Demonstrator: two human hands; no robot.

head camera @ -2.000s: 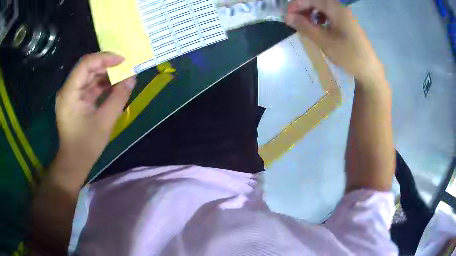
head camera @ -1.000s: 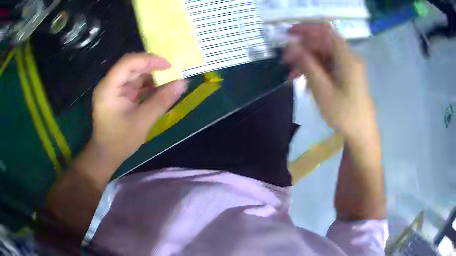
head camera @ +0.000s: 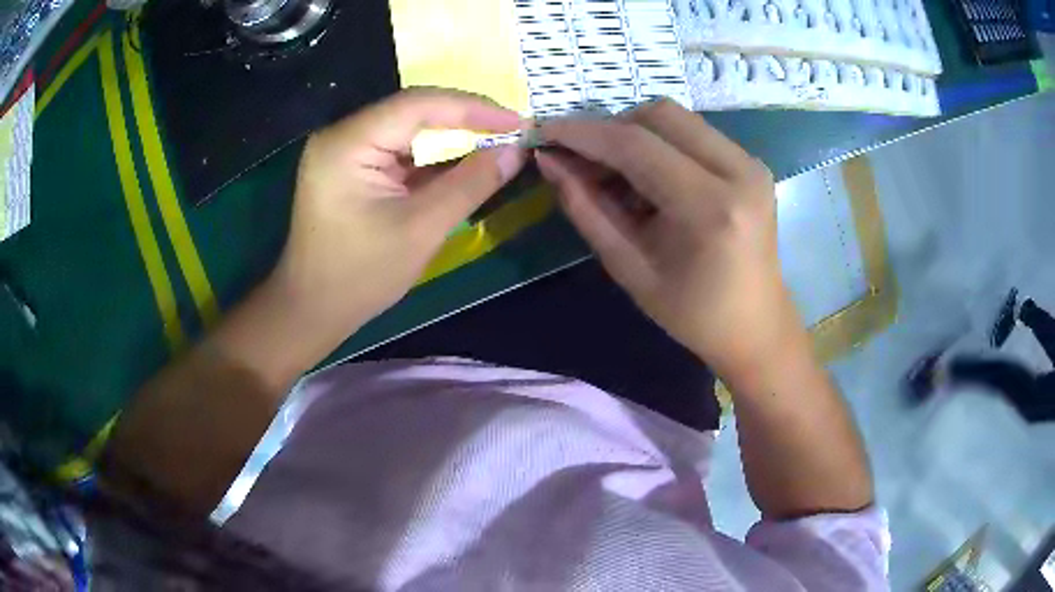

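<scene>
A label sheet [head camera: 602,52], a white printed grid on yellow backing, lies at the top centre and reaches under my fingers. My left hand [head camera: 393,191] pinches the sheet's near edge between thumb and forefinger. My right hand [head camera: 671,220] has its fingertips at the same edge, touching or almost touching my left fingertips. A tiny pale strip shows between the fingertips; whether my right hand grips it is hidden. A white foam tray [head camera: 810,87] with rows of small pockets or parts lies behind my right hand.
A metal ring part of the fixture [head camera: 272,14] stands on a black pad [head camera: 255,104] at upper left. Yellow tape [head camera: 150,197] marks the green mat. A black tray [head camera: 993,26] is at top right. A person's dark-clothed legs [head camera: 995,376] show over the floor at right.
My right hand has come left from the foam tray to the label sheet and meets my left fingertips. The view has shifted, showing more of the tray and the person's legs.
</scene>
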